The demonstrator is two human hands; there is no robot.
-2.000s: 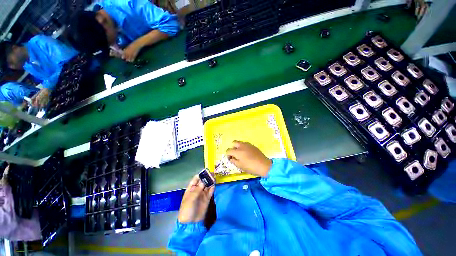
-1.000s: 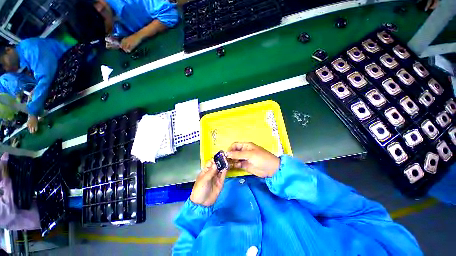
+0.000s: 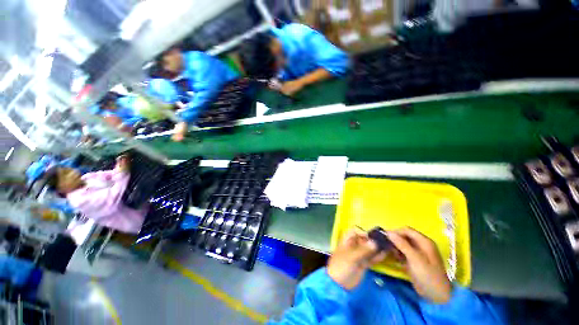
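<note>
My left hand [image 3: 349, 259] holds a small dark device housing [image 3: 381, 239] over the near left part of the yellow parts tray [image 3: 401, 190]. My right hand [image 3: 422, 257] is at the housing's right side, its fingers touching it. The picture is blurred, so any small part between the right fingers cannot be told. Tiny pale parts [image 3: 449, 235] lie along the tray's right side. The near edge of the tray is partly hidden by my hands.
White sheets [image 3: 289, 183] and a dotted sheet [image 3: 329, 179] lie left of the tray, beside a black blister tray [image 3: 235, 212]. A blister tray with pale-faced units [image 3: 557, 198] is cut off at right. The green conveyor [image 3: 438, 133] runs beyond. A person in pink [image 3: 105, 200] is at left.
The view has swung to the left, showing more of the hall. My right hand has gone from the loose parts in the tray to the housing, which has moved over the tray.
</note>
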